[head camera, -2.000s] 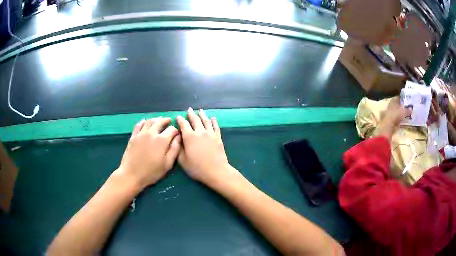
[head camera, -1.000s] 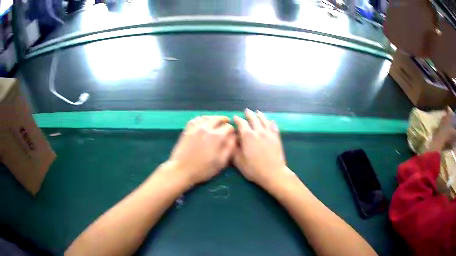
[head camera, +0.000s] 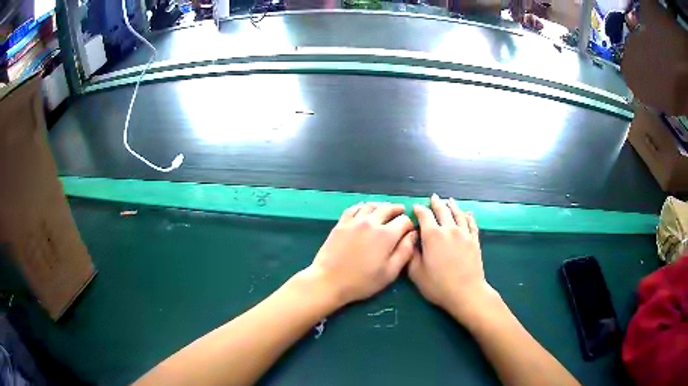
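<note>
My left hand (head camera: 367, 249) and my right hand (head camera: 449, 252) rest side by side, palms down, on the near edge of the bright green strip (head camera: 294, 205) and the dark green bench (head camera: 196, 279). The thumbs meet between them. The left fingers are loosely bent; the right fingers are straighter and slightly apart. No object shows in either hand; the palms are hidden.
A brown carton (head camera: 38, 203) stands at the left edge. A black smartphone (head camera: 591, 305) lies right of my hands. A neighbour's red sleeve (head camera: 660, 328), a yellowish-tan bag (head camera: 671, 230) and another carton (head camera: 656, 154) are at right. A white cable (head camera: 134, 143) hangs onto the black belt (head camera: 362, 143).
The view has turned left, so the hands, phone and cable appear further right, and more of the left carton shows. My hands keep nearly the same pose together on the strip.
</note>
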